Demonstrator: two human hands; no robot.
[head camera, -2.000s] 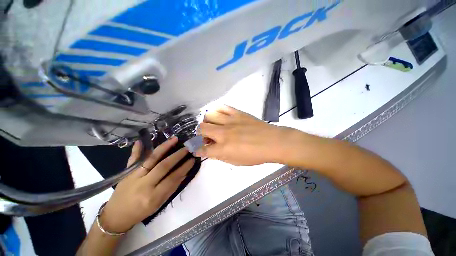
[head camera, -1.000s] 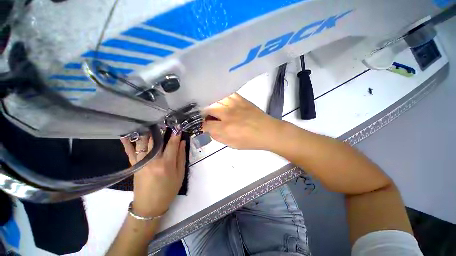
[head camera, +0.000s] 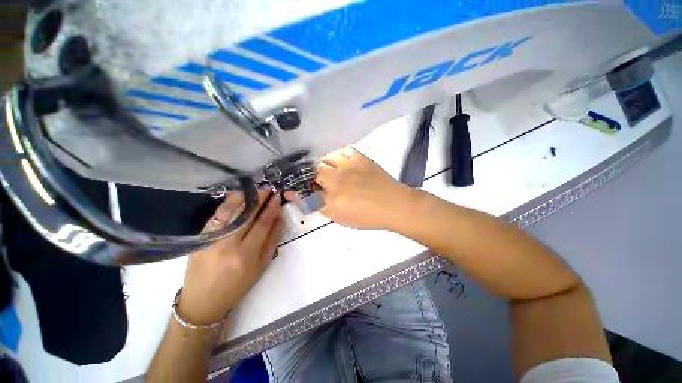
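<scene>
The white sewing machine head (head camera: 329, 90) with blue stripes crosses the top. A black fabric piece (head camera: 153, 209) lies beneath its left end and runs toward the needle area. My left hand (head camera: 233, 250) lies on the fabric's right part, fingers extended toward the presser foot; the fingertips are partly hidden by the curved metal guard. My right hand (head camera: 359, 191) is just right of the foot, fingers bent beside a small grey block (head camera: 310, 200). Whether it grips anything is hidden.
Black cut pieces (head camera: 71, 299) lie at the left. A dark grey flat strip (head camera: 419, 153) and a black-handled screwdriver (head camera: 461, 153) lie beneath the arm. Yellow-green and blue snips (head camera: 602, 122) lie far right, near a small dark panel (head camera: 638, 102). A measuring tape (head camera: 359, 309) edges the table.
The fabric under my left hand has turned and shifted toward the machine, with less showing in front. My left hand moved with it. My right hand moved slightly; the camera view also shifted.
</scene>
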